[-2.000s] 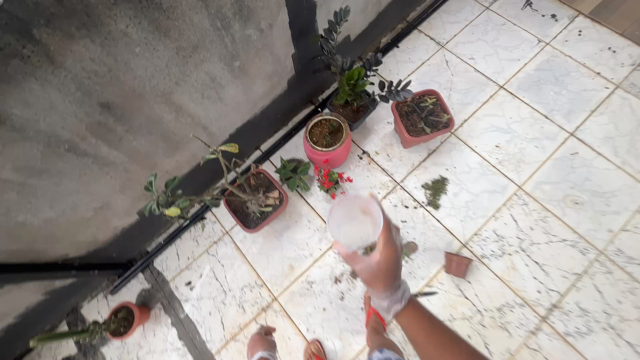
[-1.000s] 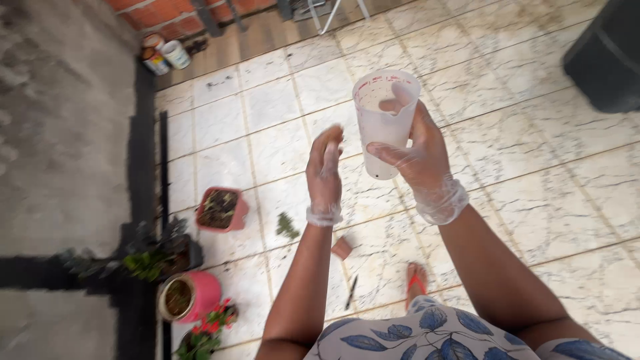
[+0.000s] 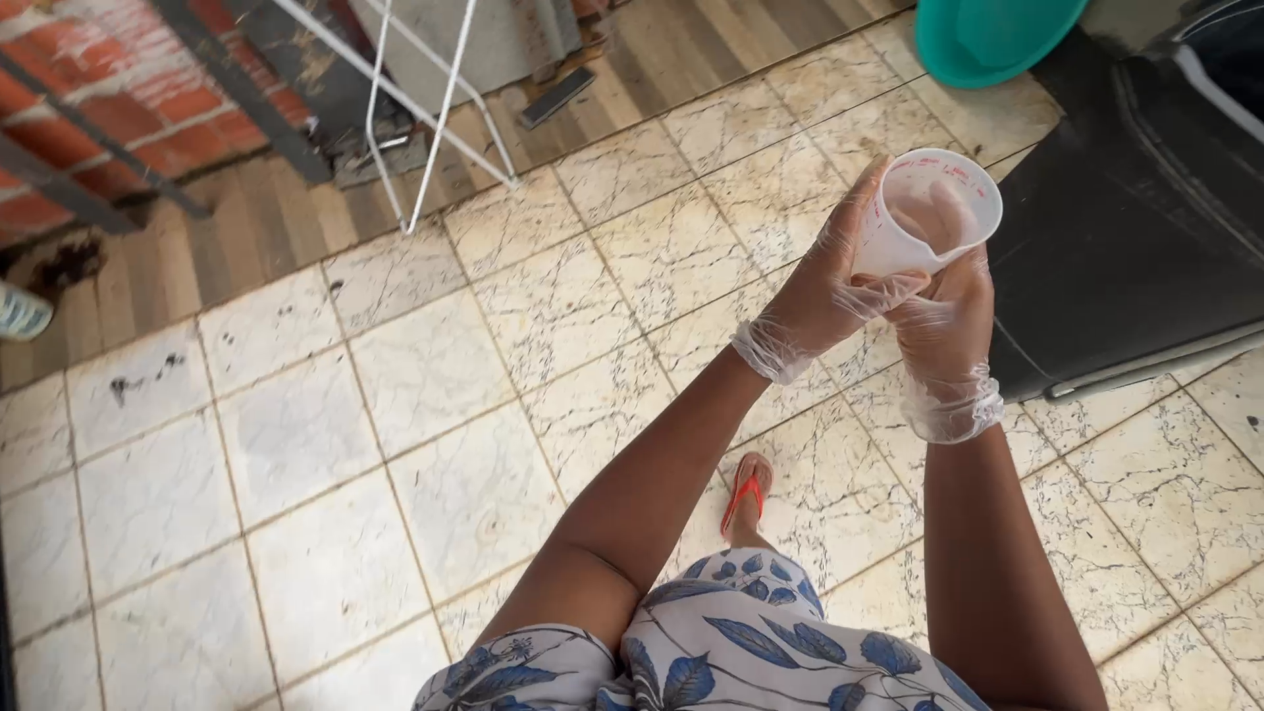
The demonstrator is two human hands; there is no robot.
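Note:
Both my hands wear clear disposable gloves and hold a translucent plastic measuring cup (image 3: pixel 894 242) with red markings and a pouring spout, out in front of me at the upper right. My left hand (image 3: pixel 825 281) wraps the cup's left side, its thumb across the lower front. My right hand (image 3: pixel 943 311) grips it from below and the right, with part of its fingers showing through or behind the wall. The cup's mouth faces up toward me; no contents can be made out.
A black covered object (image 3: pixel 1116 227) lies right of the cup, with a green plastic basin (image 3: pixel 992 39) beyond it. White metal rack legs (image 3: pixel 439 118) stand on the tiled floor's far edge. A can (image 3: pixel 22 312) is at the far left. My foot wears a red flip-flop (image 3: pixel 746 489).
My left hand has come onto the cup, which only my right hand held one second ago. The view has swung right, away from the potted plants.

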